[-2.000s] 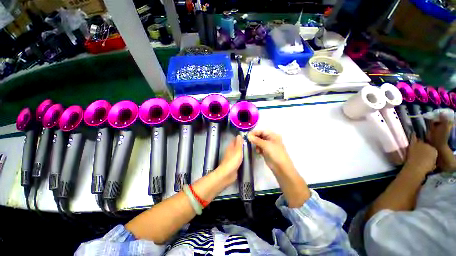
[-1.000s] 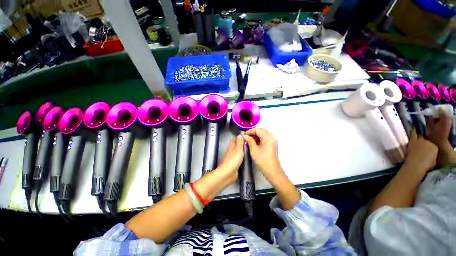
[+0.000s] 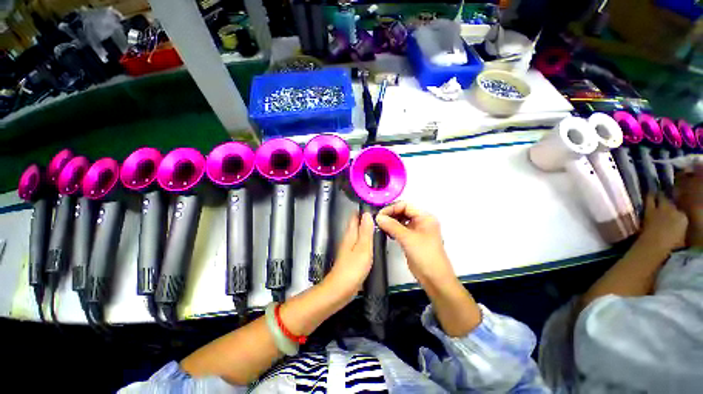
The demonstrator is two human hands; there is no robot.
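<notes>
A grey hair dryer (image 3: pixel 375 262) with a magenta head ring lies in front of me, its handle towards me. My left hand (image 3: pixel 353 258) rests along the left side of the handle, fingertips near its top, just below the ring. My right hand (image 3: pixel 416 235) is at the right of the handle top, thumb and fingertips pinched together there. Whatever is between the fingertips is too small to tell. A row of similar grey hair dryers (image 3: pixel 239 238) lies to the left, magenta rings at the back.
A blue screw bin (image 3: pixel 258 127) stands behind the row. A screwdriver (image 3: pixel 368 108), a second blue bin (image 3: pixel 455 73) and a cream bowl (image 3: pixel 505 107) are right of it. White dryers (image 3: pixel 593 185) lie at right, near another person's arm (image 3: pixel 640 254).
The dryer's head has tilted up and looks larger, with its handle end shifted slightly left. My hands stay at the handle top. The whole view has shifted a little.
</notes>
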